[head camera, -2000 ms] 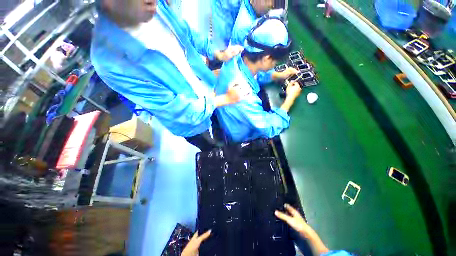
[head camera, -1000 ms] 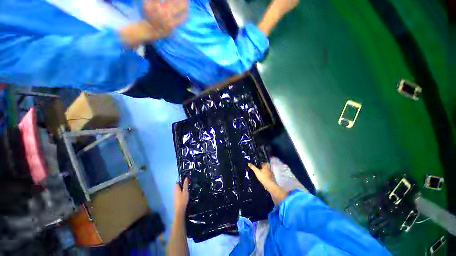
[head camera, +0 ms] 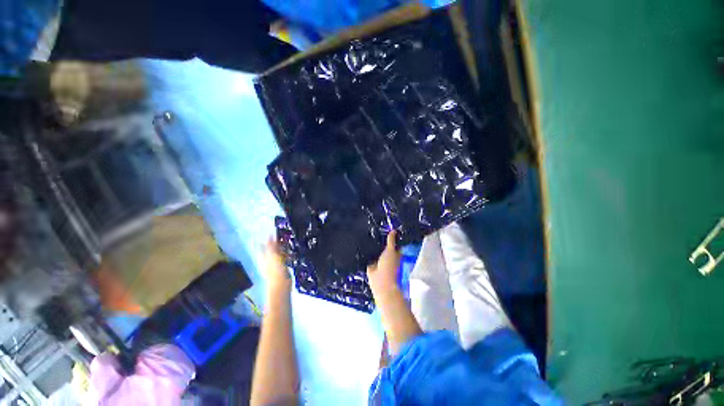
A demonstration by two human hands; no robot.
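A shiny black blister tray (head camera: 329,230) with rows of pockets is held low in front of me, above the light blue floor. My left hand (head camera: 275,266) is at its left edge and my right hand (head camera: 385,266) grips its near right part, thumb on top. The tray's far part overlaps more black trays (head camera: 361,67) that lie in a brown open carton beside the bench. The border between the held tray and the trays in the carton is hard to tell. The fingers under the tray are hidden.
The green bench (head camera: 623,158) runs along the right, with a cream-yellow frame (head camera: 705,258) at its right edge and black frames at the lower right. A blurred metal stand (head camera: 63,202) and brown board (head camera: 163,258) are at left. A blue sleeve (head camera: 333,14) shows at top.
The view has moved down closer to the carton. The held tray has come from nearer my body to over the carton's near side. Both hands still hold it.
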